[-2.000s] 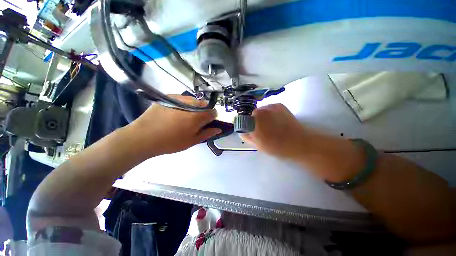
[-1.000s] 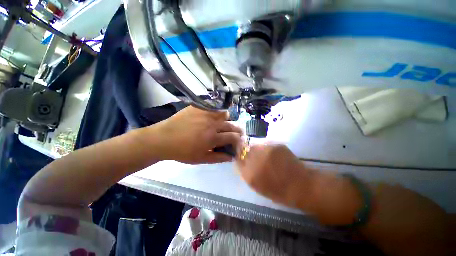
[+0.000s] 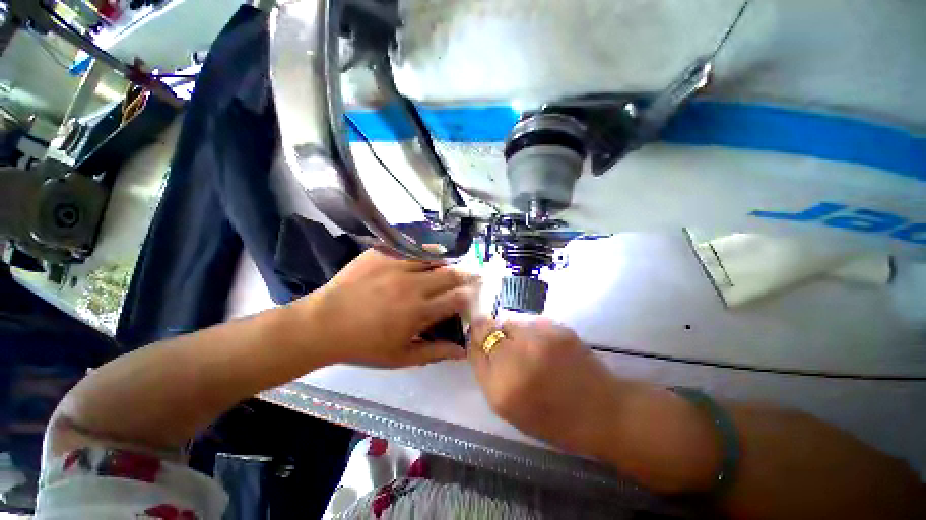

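The dark navy garment panel (image 3: 193, 203) drapes over the bed and tabletop left of the needle area. My left hand (image 3: 391, 305) lies at the needle area with dark cloth under and between its fingers. My right hand (image 3: 533, 371), with a gold ring, is bent with its fingertips against those of my left hand, just below the thread tension dial (image 3: 524, 294). Whether the right fingers grip cloth is hidden. The presser foot and needle are hidden behind the hands and the shiny take-up lever guard (image 3: 310, 132).
The white machine head (image 3: 650, 193) with its blue stripe fills the top. Folded cream pieces (image 3: 782, 272) lie on the bed at right. A grey motor-like part (image 3: 66, 213) stands at far left. The ribbed grey front edge (image 3: 406, 425) runs below my hands, with dark cloth beneath.
Both hands have come lower towards the front edge, and my right hand has moved from beside the tension dial to below it. The view has shifted, showing the machine head nearer.
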